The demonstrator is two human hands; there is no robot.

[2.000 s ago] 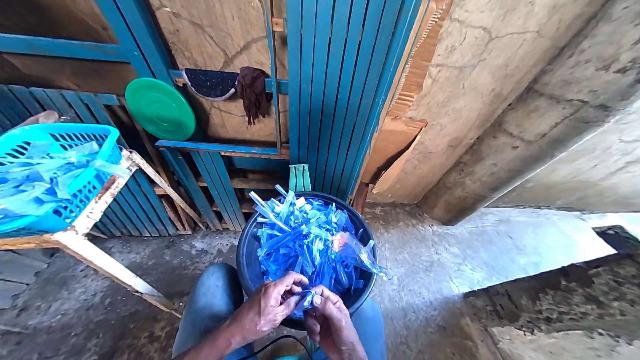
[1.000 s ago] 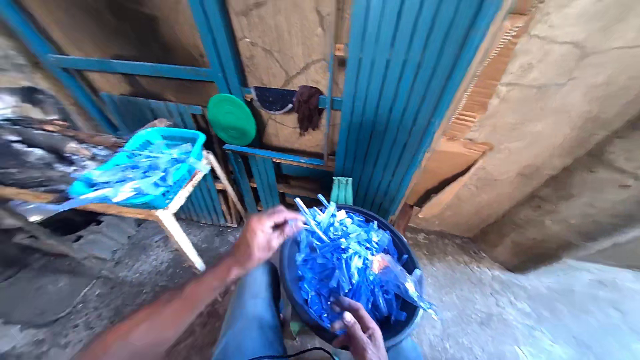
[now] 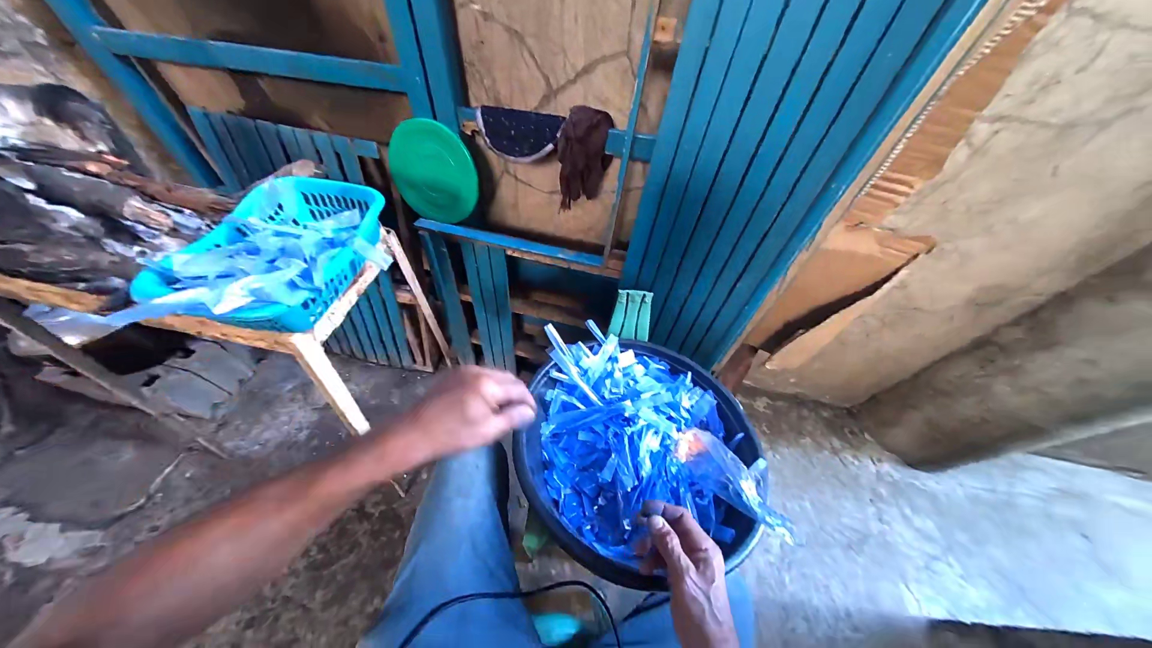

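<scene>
A round dark tub point(image 3: 531, 486) stands between my knees, heaped with blue plastic strips point(image 3: 612, 432). A clear plastic bag point(image 3: 733, 472) with something orange in it lies on the right side of the heap. My left hand point(image 3: 477, 405) hovers just past the tub's left rim, fingers curled; whether it holds anything is not clear. Over the near part of the strips is my right hand point(image 3: 684, 549), thumb and fingertips close together around something small and dark that I cannot make out.
On a worn table point(image 3: 346, 301) at the left sits a turquoise plastic basket point(image 3: 346, 202) of pale blue plastic pieces. Behind the tub are a blue slatted door point(image 3: 747, 153), a green round lid point(image 3: 434, 171) and hanging cloths point(image 3: 585, 153). A wall with torn cardboard point(image 3: 855, 270) rises at the right.
Two seconds ago both hands were together at the tub's near edge; they have since parted, the left hand to the tub's left side. The view has swung left.
</scene>
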